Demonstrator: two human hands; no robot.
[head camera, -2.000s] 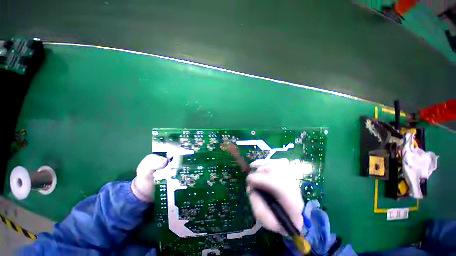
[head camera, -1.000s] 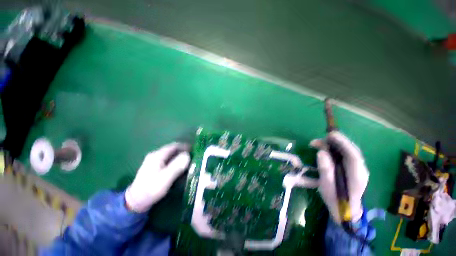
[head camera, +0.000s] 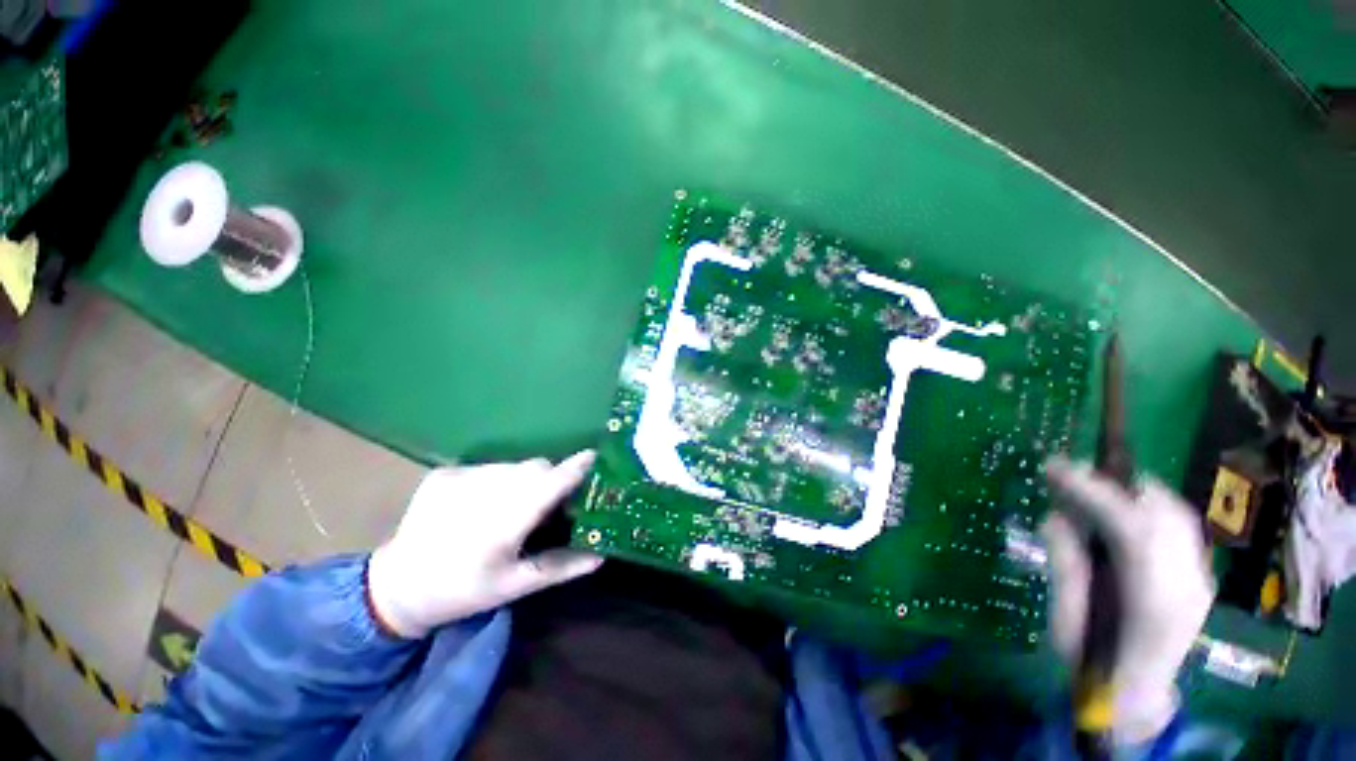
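The large green circuit board (head camera: 803, 387) lies solder side up in front of me, with thick white tracks and rows of joints. My left hand (head camera: 483, 538), in a white glove, has thumb and fingers at the board's lower left corner; they seem to pinch its edge. My right hand (head camera: 1133, 587), gloved and slightly blurred, holds the soldering iron (head camera: 1101, 595) at the board's right edge. The iron's brown tip points away from me, beside the board. The right fingers are close to the board's edge; whether they touch it is unclear.
A solder wire reel (head camera: 256, 247) stands at the upper left, its loose strand hanging past the mat's edge. Small brass-coloured parts (head camera: 201, 119) lie behind it. A black rack (head camera: 141, 75) is at the far left. The iron stand (head camera: 1231, 503) with white tissue (head camera: 1321, 513) is at the right.
The view has shifted, so the board appears higher and tilted. My left hand has come to the board's lower left corner. My right hand with the iron has moved to its right edge.
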